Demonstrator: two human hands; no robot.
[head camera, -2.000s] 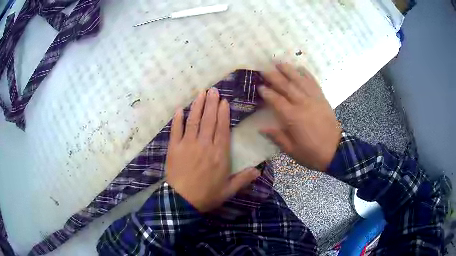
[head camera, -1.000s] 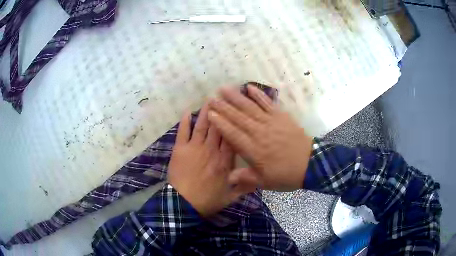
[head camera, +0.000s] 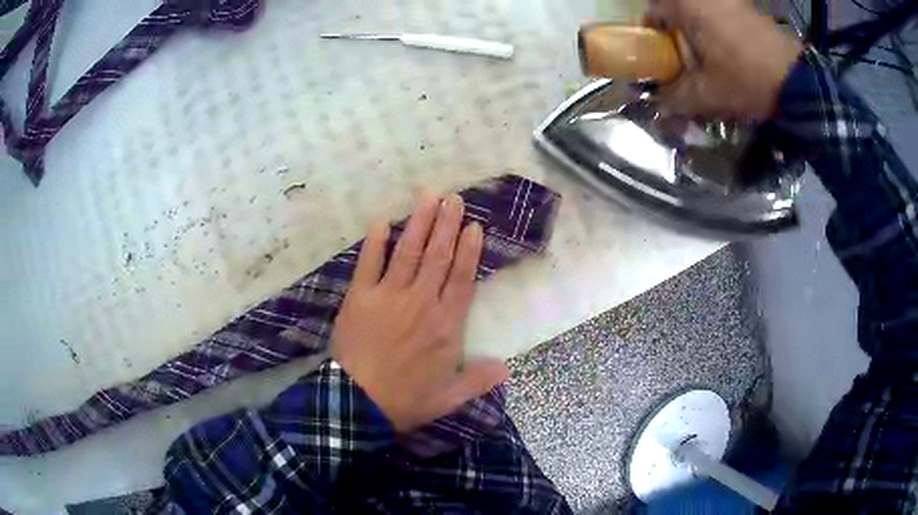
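Observation:
A purple-and-white plaid necktie (head camera: 252, 327) lies slantwise across the padded table, its broad pointed end at the upper right. My left hand (head camera: 413, 302) lies flat on the tie near that end, fingers slightly apart, pressing it and holding nothing. My right hand (head camera: 720, 60) is at the upper right, closed on the light wooden handle of a shiny metal iron (head camera: 644, 151). The iron's point faces left, a little right of and above the tie's end. The hand is slightly blurred and hides part of the handle and body.
A thin tool with a white handle (head camera: 458, 44) lies at the far side of the off-white table (head camera: 332, 121). Other plaid ties (head camera: 111, 70) lie at the upper left. A round white base with a pole (head camera: 679, 443) stands on the speckled floor at lower right.
My right hand has left the tie and my left hand, moved to the upper right and taken hold of the iron, which now shows in view. My left hand has stayed on the tie.

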